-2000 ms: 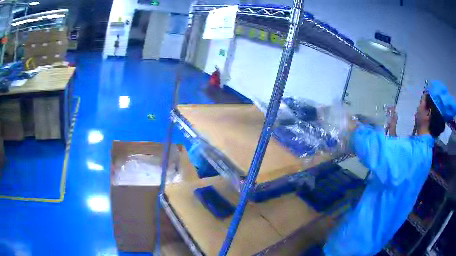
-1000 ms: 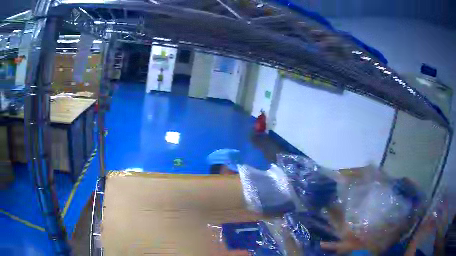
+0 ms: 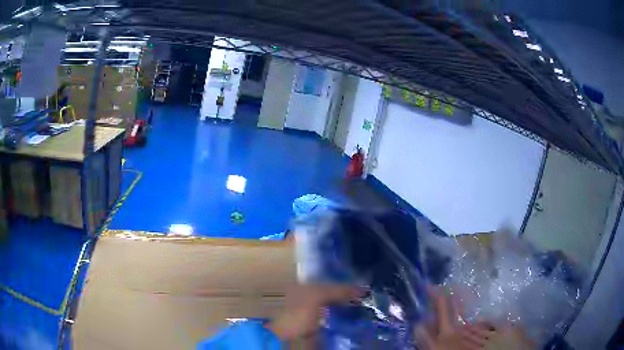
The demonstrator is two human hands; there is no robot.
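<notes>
A dark bagged unit [image 3: 380, 243] in shiny clear plastic is raised and tilted over the cardboard shelf liner [image 3: 185, 284], blurred. My left hand [image 3: 311, 307], in a light blue sleeve, is at its lower left edge with fingers closed on it. My right hand [image 3: 445, 325] is at its lower right side, fingers blurred; its grip cannot be told. More blue units [image 3: 362, 328] in crinkled plastic lie below, between my hands. A bunched pile of clear plastic bags [image 3: 506, 280] is at the right.
A wire shelf [image 3: 328, 41] hangs close overhead, with a chrome post [image 3: 92, 137] at the left. A person in a blue cap [image 3: 311, 204] is low behind the shelf. A workbench [image 3: 61, 147] stands at the left and a red extinguisher [image 3: 354, 164] by the far wall.
The view has moved from outside the rack to close over the liner. A bagged unit has risen in front of me, and my left hand has come into view at it.
</notes>
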